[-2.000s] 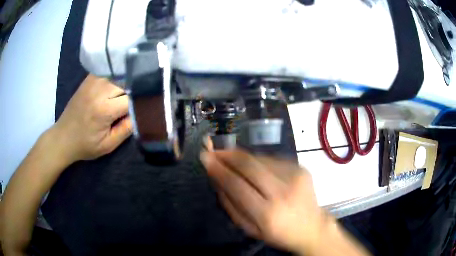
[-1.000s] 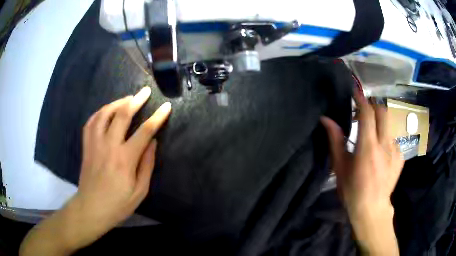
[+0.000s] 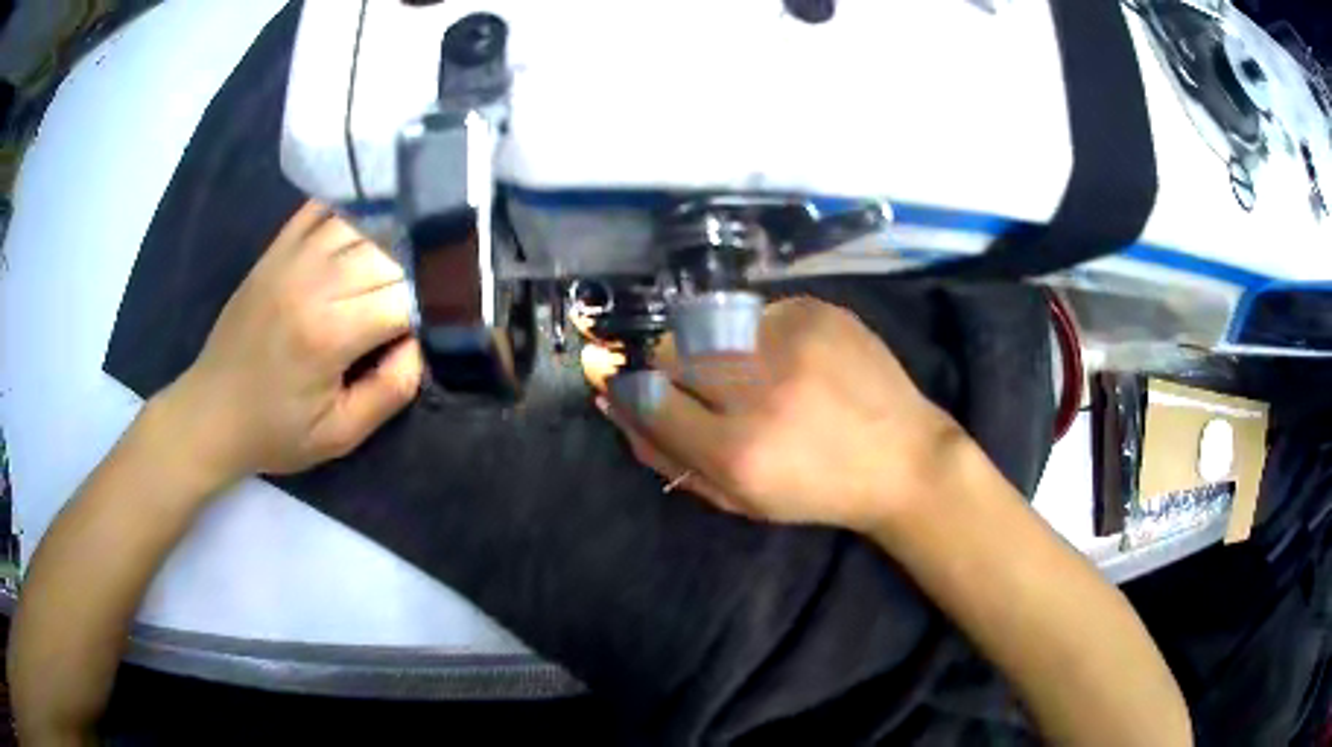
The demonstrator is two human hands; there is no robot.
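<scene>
A large black cloth panel [image 3: 555,540] lies under the sewing machine head [image 3: 730,102] and runs down past the table's front edge. My left hand [image 3: 314,343] rests on the cloth left of the shiny lever guard [image 3: 450,263], fingers bent, their tips partly behind the guard. My right hand [image 3: 804,416] lies on the cloth right of the needle area, fingers bent toward it and partly behind the tension dials [image 3: 716,321]. A small pale sliver shows at its lower fingers. The needle, the presser foot and any grip on the cloth are hidden.
Red scissors handles [image 3: 1068,365] show partly at the cloth's right edge. Right of them lie a dark case [image 3: 1118,453] and a tan card [image 3: 1249,453] with a white oval on it. The white table [image 3: 88,277] curves along the left, with its front edge [image 3: 351,668] below.
My right hand has moved left from the cloth's right side to the needle area. My left hand has moved slightly up, its fingers now bent. The cloth has shifted, baring more table at lower left.
</scene>
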